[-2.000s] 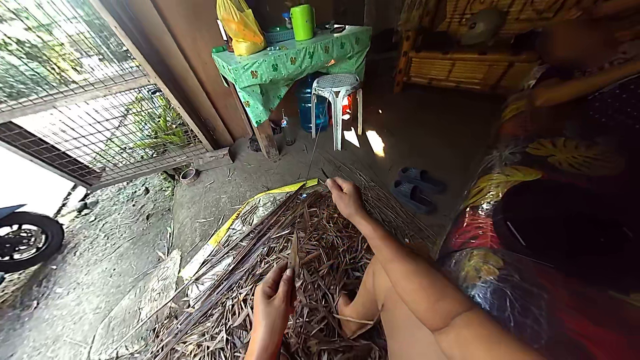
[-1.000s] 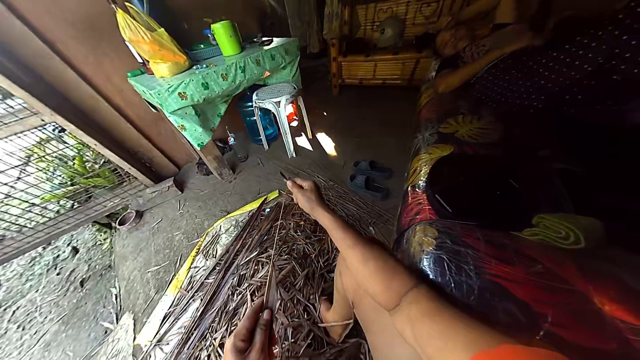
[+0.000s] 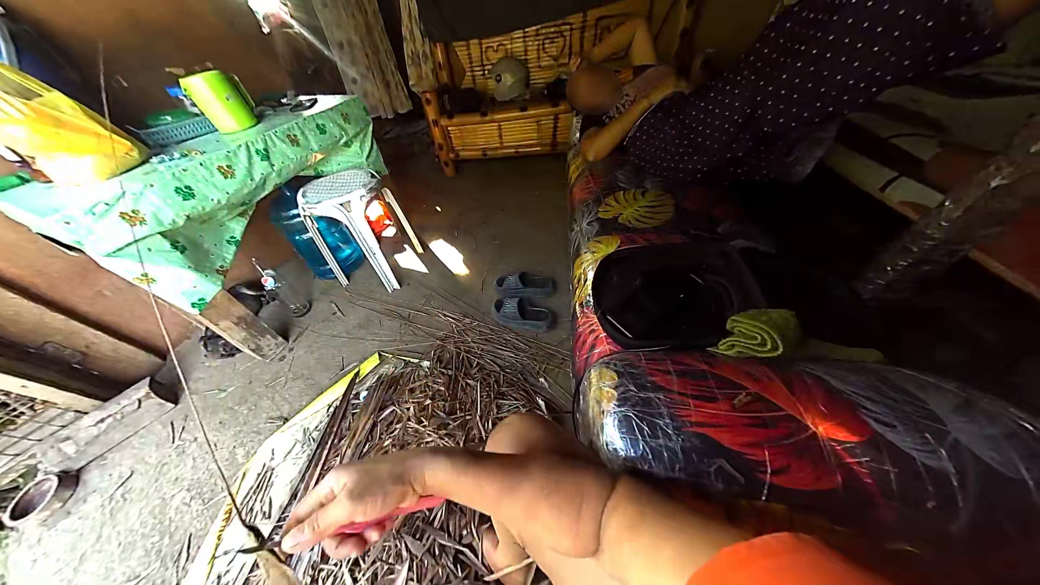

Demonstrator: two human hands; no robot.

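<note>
My right hand (image 3: pixel 353 504) reaches in from the lower right, its fingers closed around a red-handled tool (image 3: pixel 406 513) that shows along the palm. A thin dark tip shows by the fingertips, beside a long thin leaf rib (image 3: pixel 191 398) that rises to the upper left. A tan piece of dried leaf (image 3: pixel 275 569) shows below that spot at the bottom edge. My left hand is out of view. Under the right hand lies a heap of dried leaf strips (image 3: pixel 439 390) on a white sheet with a yellow edge (image 3: pixel 345 383). A bare foot or leg shows beneath my forearm.
On the left stands a table with a green cloth (image 3: pixel 203 203); a white stool (image 3: pixel 341 195) and blue water jug (image 3: pixel 325 244) are beside it. Slippers (image 3: pixel 524 301) lie on the floor. At right, a dark basin (image 3: pixel 674 292) and green towel (image 3: pixel 760 331) rest by a person lying down.
The view has swung right. My right hand has come back from the heap's far end to its near left side. My left hand, which held a leaf strip, has gone out of view.
</note>
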